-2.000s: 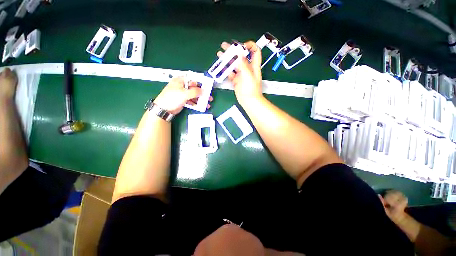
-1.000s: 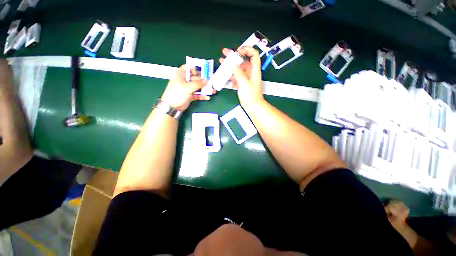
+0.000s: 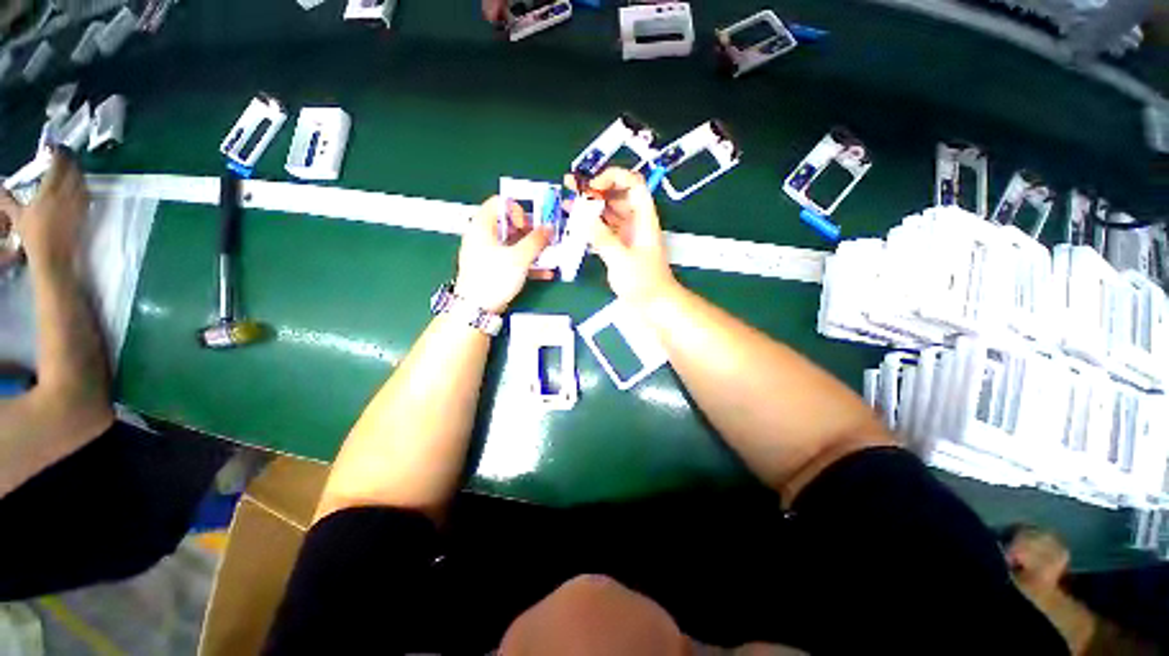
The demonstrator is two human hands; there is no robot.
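My left hand, with a watch on the wrist, holds a white front cover with a blue piece showing at its right side. My right hand holds a white half-assembly, tilted nearly edge-on, close beside the blue piece. Fingers hide much of both; whether the parts touch, I cannot tell. On the bench below lie a closed unit and a thin front cover, partly behind my right forearm.
A mallet lies at left. A large stack of covers stands at right. Half-assemblies lie on the conveyor beyond the edge strip. An open carton is below left. Another person's arm reaches in at left.
The half-assembly in my right hand has turned from its broad face to nearly edge-on and moved down beside the left-hand part. The other person's hand at left has moved up to the belt.
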